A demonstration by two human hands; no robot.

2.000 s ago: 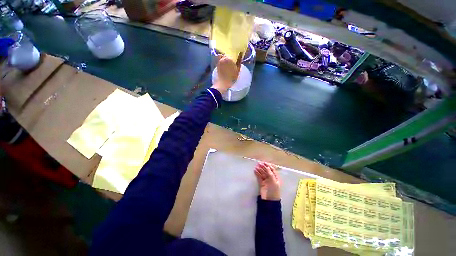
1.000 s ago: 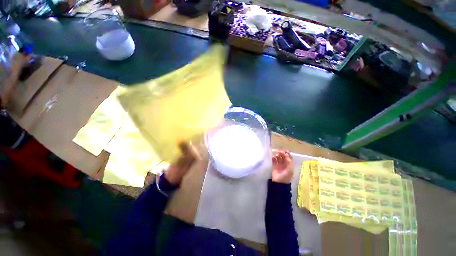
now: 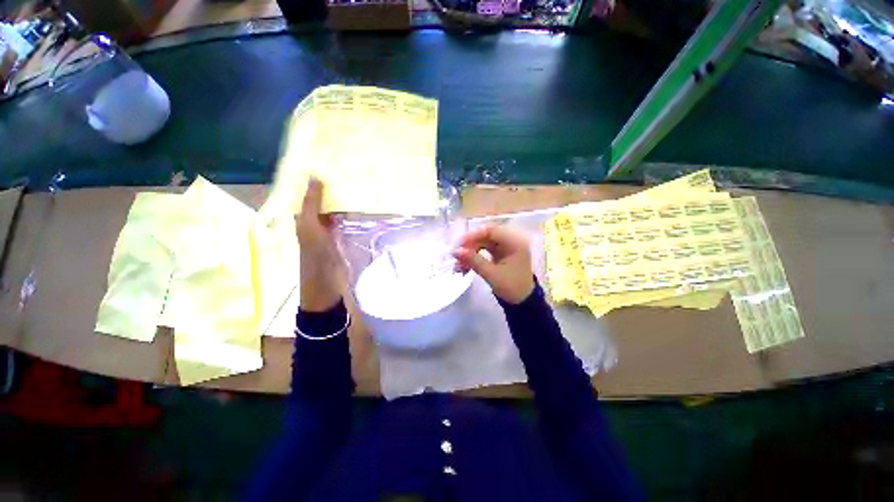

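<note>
My left hand (image 3: pixel 322 257) holds a yellow label sheet (image 3: pixel 377 152) upright by its lower left part; small dark print shows along its top edge. The clear container with a white base (image 3: pixel 417 294) lies tilted on the pale mat (image 3: pixel 500 343), between my hands, its clear part partly behind the sheet. My right hand (image 3: pixel 498 263) is at the container's right side with thumb and fingertips together; glare hides whether a sticker is between them.
Blank backing sheets (image 3: pixel 211 284) lie on the left. Printed label sheets (image 3: pixel 667 245) are stacked on the right, with a narrow label strip (image 3: pixel 769 284) beside them. Another container (image 3: pixel 132 106) stands on the green belt (image 3: pixel 235 88). A green post (image 3: pixel 681 83) slants at upper right.
The container has come from the belt onto the mat and is now tilted. My left hand has brought the sheet back over it. My right hand has moved to its side. The view has shifted.
</note>
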